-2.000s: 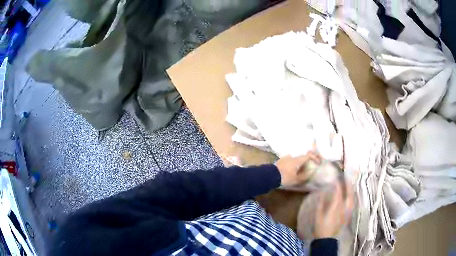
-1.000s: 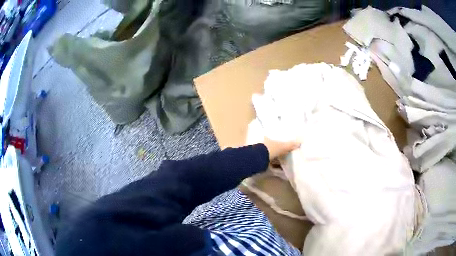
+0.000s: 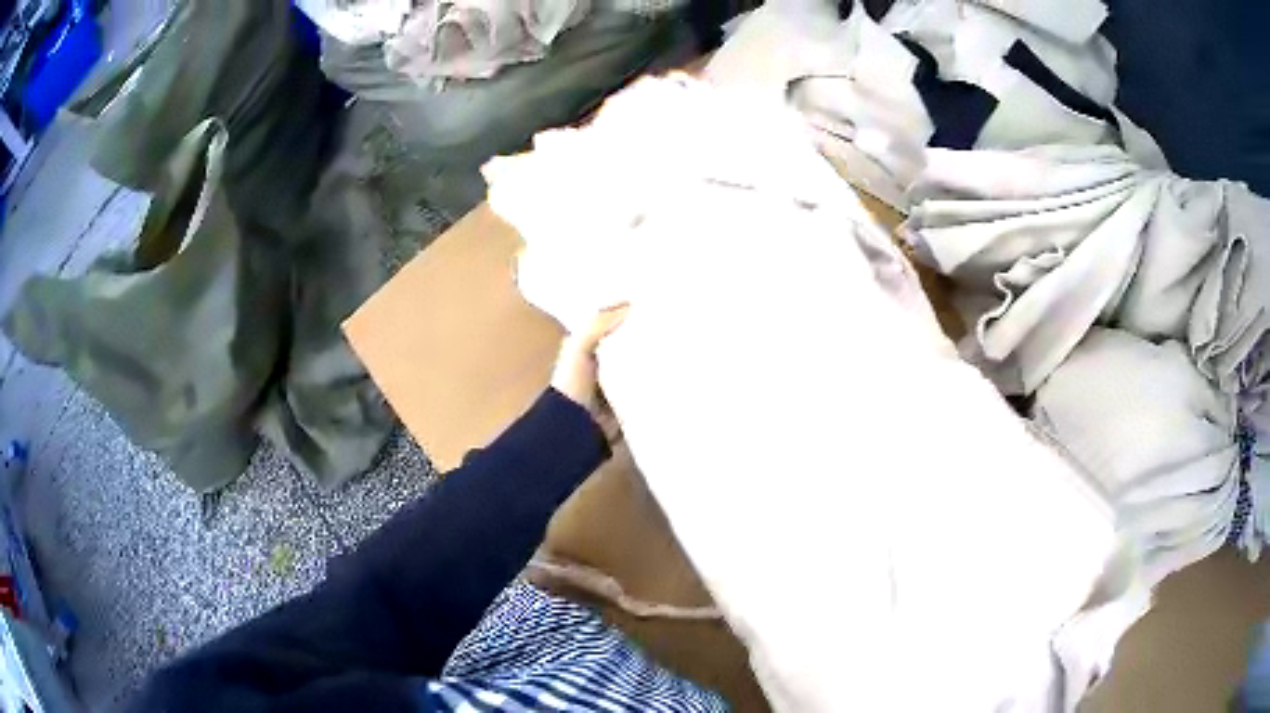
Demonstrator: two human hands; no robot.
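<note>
A thick stack of cream cut panels lies over the cardboard sheet, very bright, its layers flattened out. My left hand is at the stack's left edge, its fingers gripping that edge. A narrow cream tie strip lies loose on the cardboard beside the stack's lower left edge. My right hand is not in view.
Bundles of cream cut pieces lie right of the stack, with black bits among them. An olive-green sack slumps on the speckled floor at the left. A sack with cream pieces stands at the top.
The stack was bunched, with both hands at its lower part; now it lies flattened and the tie strip is loose beside it. My right hand has left the view. The camera view has shifted.
</note>
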